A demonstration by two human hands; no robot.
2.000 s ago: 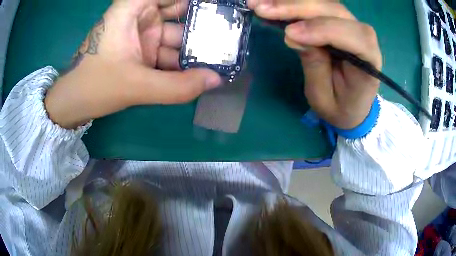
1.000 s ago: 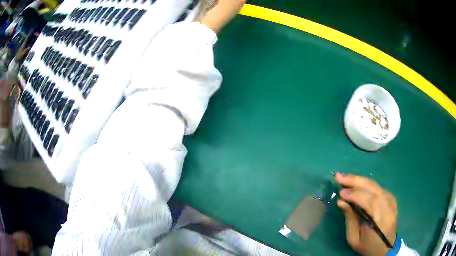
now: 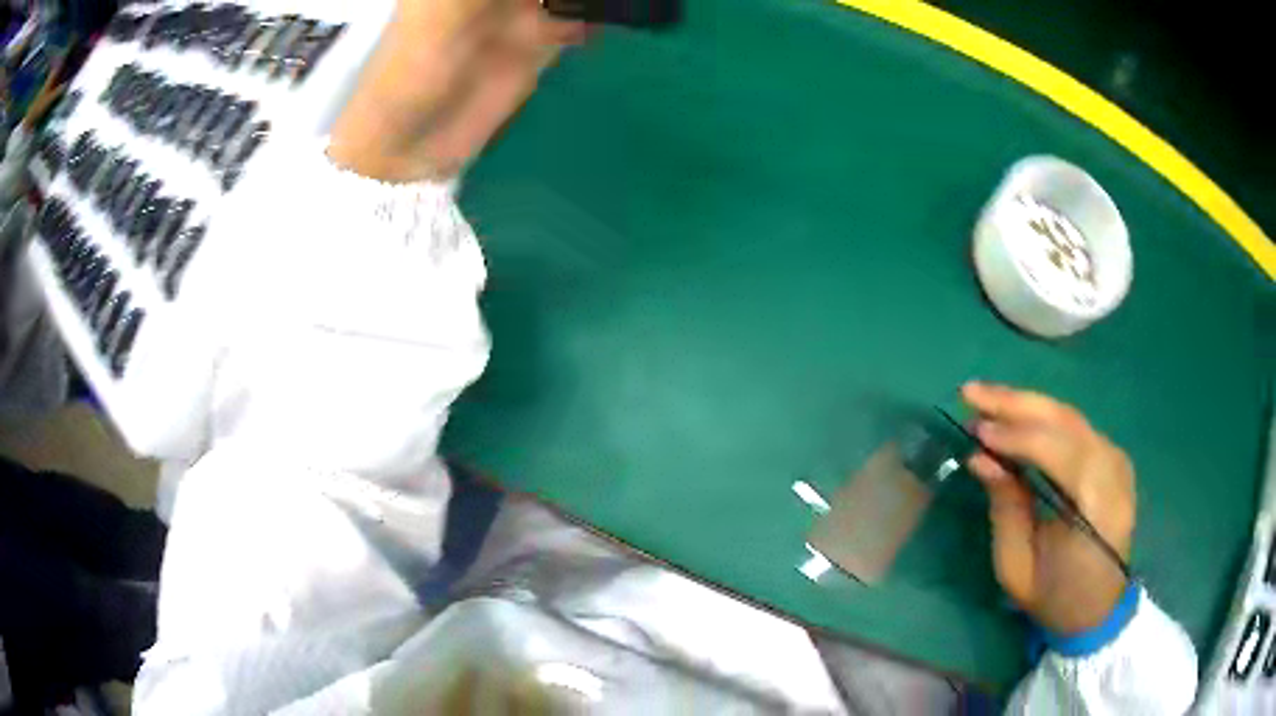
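Observation:
My left hand is at the top edge, blurred and partly cut off. It holds a black device, also cut off by the edge. My right hand holds dark tweezers like a pen, tip pointing up-left. The tip is just above the clear film end of a grey-brown adhesive sheet on the green mat. Small silver strips show at the sheet's edges. Whether the tip holds anything is too small to tell. A round white cup with tiny gold-coloured pieces stands above my right hand.
A white tray with rows of black devices is at the left, partly behind my left sleeve. Another tray shows at the lower right edge. Yellow tape borders the green mat on the far side. A blue strap is on my right wrist.
The view has swung left. The device with the white reflective centre is no longer seen. Over the last second, my left hand has come back from the tray's far side with a black device.

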